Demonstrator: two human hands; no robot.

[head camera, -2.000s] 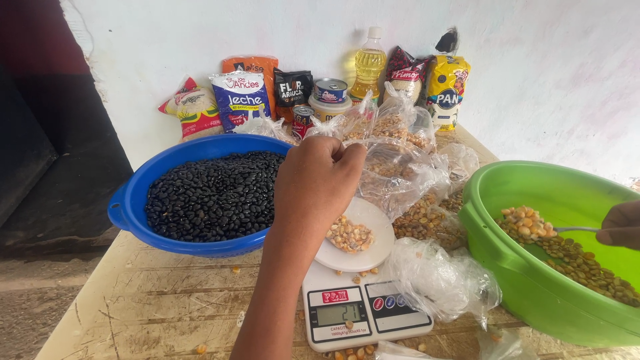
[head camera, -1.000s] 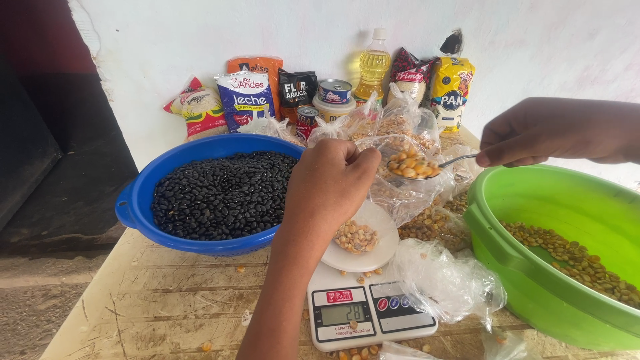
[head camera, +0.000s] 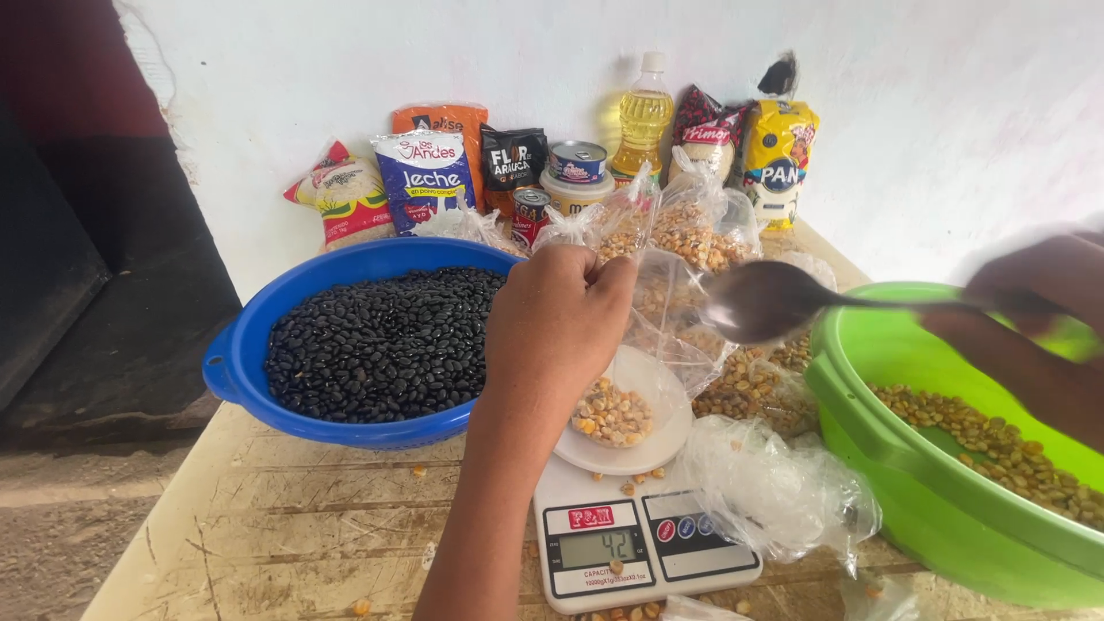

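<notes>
My left hand (head camera: 561,319) pinches the top edge of a clear plastic bag (head camera: 668,345) that stands on the round plate of a white kitchen scale (head camera: 651,548). Corn kernels (head camera: 614,414) lie in the bottom of this bag. At the right, my right hand (head camera: 1026,319), blurred, holds a metal spoon (head camera: 768,302) by its handle, its bowl beside the mouth of the bag. Below that hand is a green plastic basin (head camera: 949,509) with loose corn kernels (head camera: 1000,448) in it. The scale's display is lit, and a kernel lies on its front.
A blue plastic colander (head camera: 345,423) of black beans (head camera: 379,345) stands at the left. Behind are filled bags of corn (head camera: 690,237), food packets, cans and an oil bottle (head camera: 642,121) against the wall. Crumpled plastic bags (head camera: 776,483) lie right of the scale; stray kernels dot the table (head camera: 319,517).
My right hand has lifted the spoon from the green basin to the bag. A second ago the spoon was heaped with kernels; now none show on it. My left hand keeps its hold.
</notes>
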